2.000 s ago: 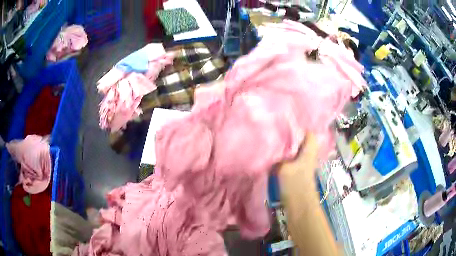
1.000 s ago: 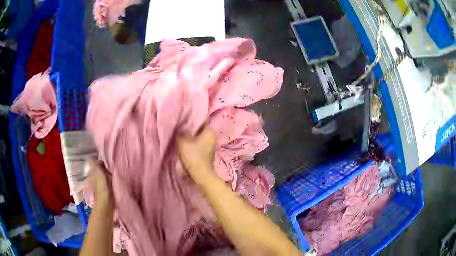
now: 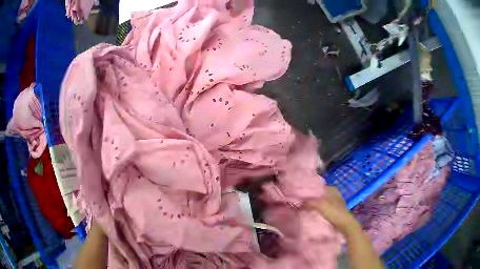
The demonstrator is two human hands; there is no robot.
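A large heap of pink eyelet fabric [image 3: 152, 152] fills the middle and lower left of the view, folded and ruffled, with small holes along its edges. My right hand [image 3: 331, 210] is at the heap's lower right, blurred, and grips a bunched part of the pink fabric. My left hand [image 3: 95, 249] shows only as a wrist and forearm at the bottom left; its fingers are hidden by the cloth. A white ticket or piece [image 3: 245, 213] and a thin pale strip [image 3: 267, 227] show between the folds near the bottom centre.
A blue crate [image 3: 389, 173] at the lower right holds pink eyelet fabric. Blue crates at the left hold red fabric [image 3: 47, 194], with a pink bundle [image 3: 26, 118] over the rim. A metal bar [image 3: 384, 63] and a pedal [image 3: 342, 6] stand above the scrap-littered floor.
The view has tilted down and right. My right hand has moved right, drawing pink fabric toward the lower right. The heap now spreads wider, and my left hand has gone under it.
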